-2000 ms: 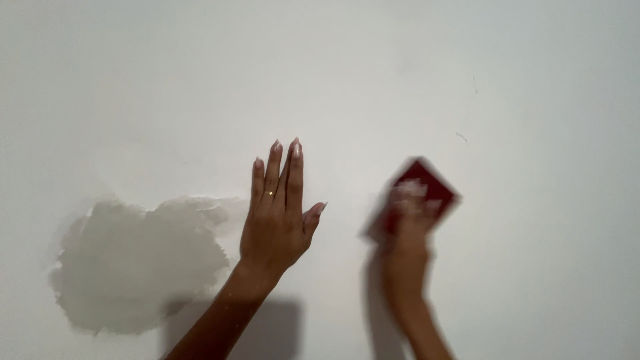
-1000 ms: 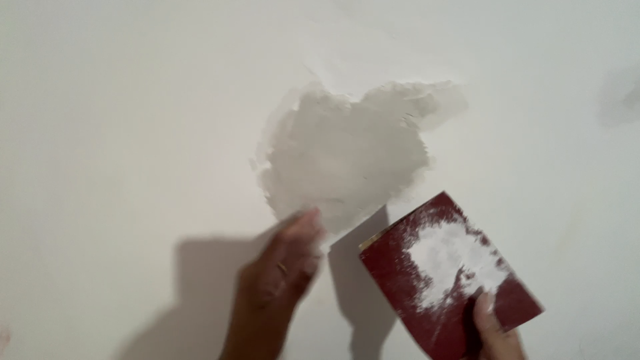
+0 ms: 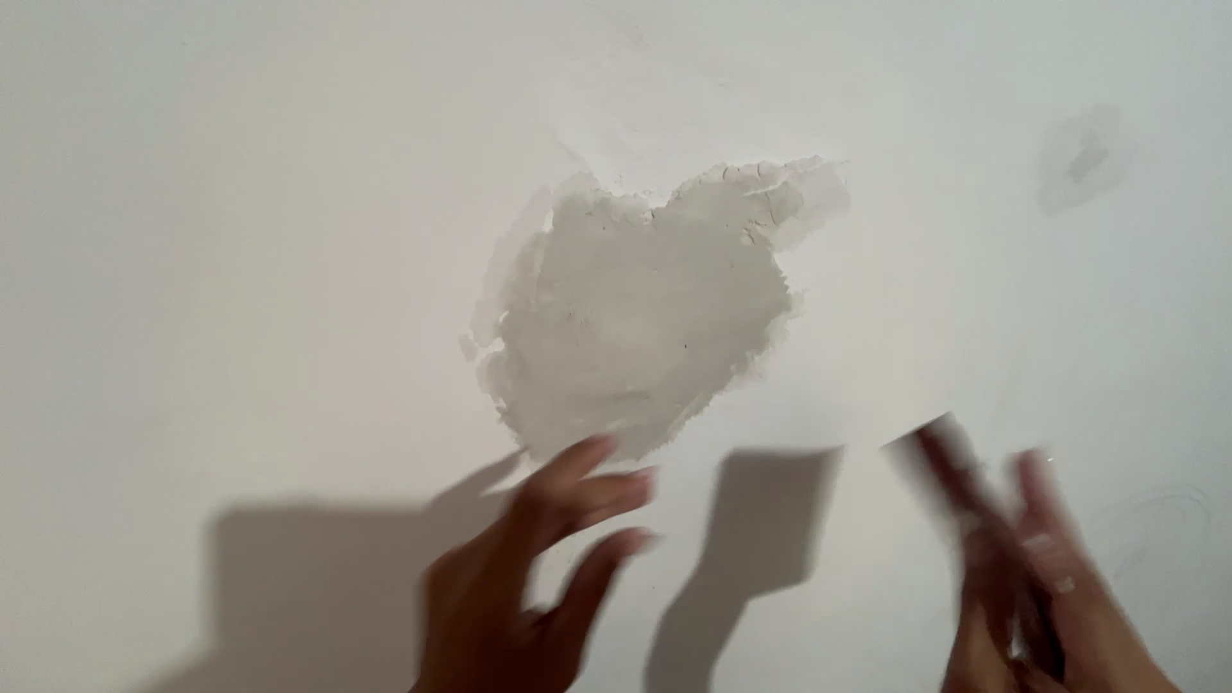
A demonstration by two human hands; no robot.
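A white wall fills the view, with an uneven grey patch of filler (image 3: 645, 308) near the middle; cracks show along its upper right edge. My left hand (image 3: 539, 568) is just below the patch, fingers apart and curled, holding nothing; its fingertips overlap the patch's lower edge in view, and contact cannot be told. At the lower right my right hand (image 3: 1049, 577) grips a dark red sheet of sandpaper (image 3: 953, 462), now turned nearly edge-on and blurred. Its dusty face is hidden.
A smaller faint grey spot (image 3: 1088, 159) marks the wall at the upper right. Shadows of the hands and sheet fall on the lower wall. Faint curved marks (image 3: 1169, 500) show at the right.
The sandpaper was against the wall two seconds ago, then turned with its white-dusted face in sight; now it is edge-on. My left hand, flat on the wall earlier, has its fingers curled. The view has shifted.
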